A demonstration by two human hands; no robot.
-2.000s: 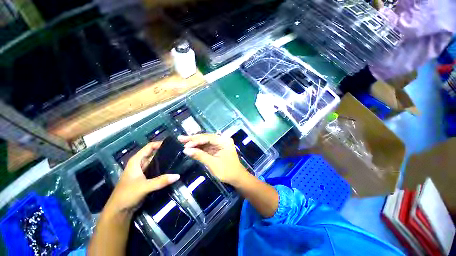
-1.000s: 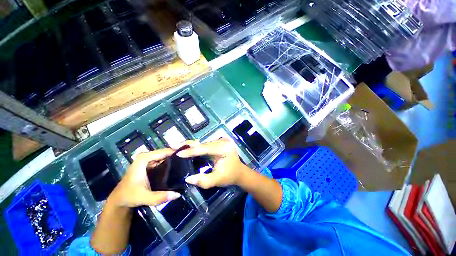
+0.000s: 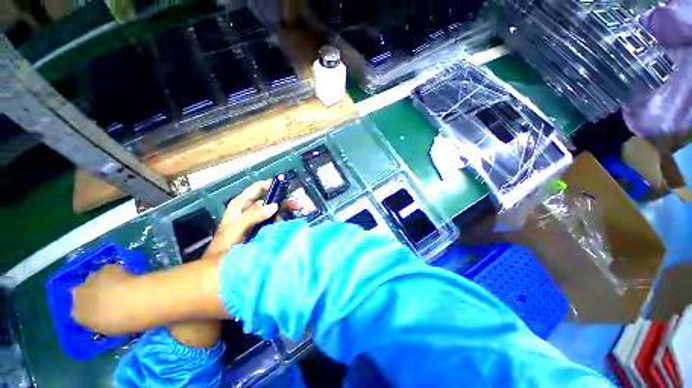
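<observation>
My left hand (image 3: 241, 216) holds a black phone unit (image 3: 275, 191) on edge above the clear tray (image 3: 363, 178). My right arm crosses over my left forearm. My right hand (image 3: 102, 299) is in the blue parts bin (image 3: 67, 333) at the left; its fingertips are hidden, so I cannot tell whether it grips anything. In the tray's back row lie a phone unit with a pale label (image 3: 326, 173) and another partly behind the held one. Dark units lie in the left and right pockets. My blue sleeve hides much of the front row.
A white bottle (image 3: 330, 77) stands on the wooden board (image 3: 250, 135) behind the tray. A grey metal upright (image 3: 83, 140) slants at left. A film-wrapped tray (image 3: 497, 132), cardboard box (image 3: 607, 242) and blue perforated basket (image 3: 523, 292) are at right. A person's pinkish sleeve (image 3: 660, 98) shows top right.
My right hand has left the phone unit and moved left across my left arm into the blue bin. My left hand keeps the unit, now turned on edge. The view has shifted left.
</observation>
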